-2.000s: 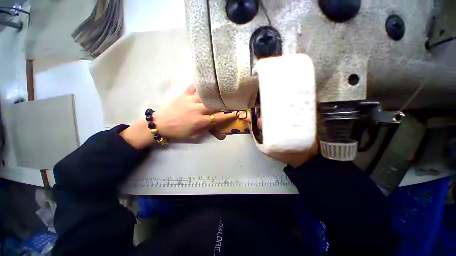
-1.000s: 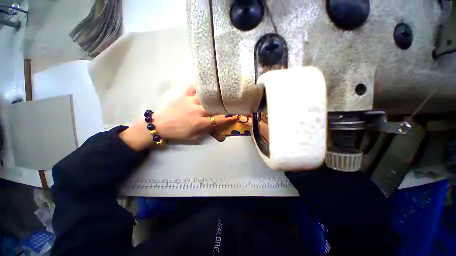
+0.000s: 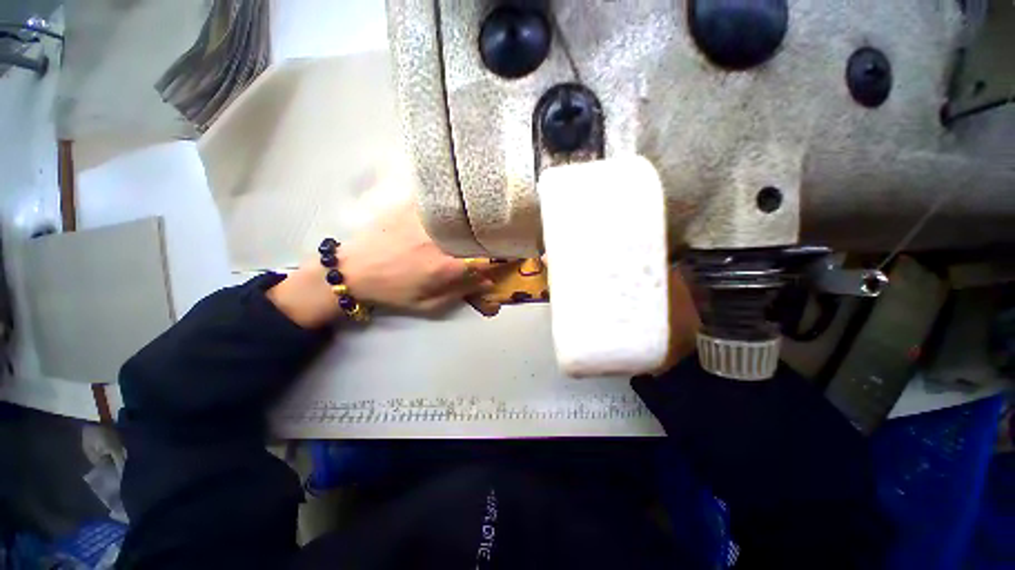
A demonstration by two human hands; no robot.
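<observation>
My left hand (image 3: 401, 265), bare with a beaded bracelet and a ring, lies on a grey-beige fabric panel (image 3: 301, 156), its fingers reaching toward the yellow-orange needle plate (image 3: 521, 287). Its fingertips are partly covered by the machine head, so I cannot tell if they pinch the cloth. My right hand (image 3: 680, 317) is mostly hidden behind the white machine head cover (image 3: 608, 267); only a bit of skin shows beside it. The large off-white sewing machine (image 3: 668, 145) covers the needle and presser foot.
A fanned panel stack (image 3: 220, 61) is at the upper left. A single panel (image 3: 98, 298) lies at the left. The ribbed tension dial (image 3: 738, 356) is right of the cover. A dark slab (image 3: 882, 334), possibly a phone, lies further right. A printed rule (image 3: 467, 412) runs along the front edge.
The machine head and white cover appear shifted left in view compared with one second ago. My left hand's fingers have drawn back slightly to the left. The panel looks nearly unmoved.
</observation>
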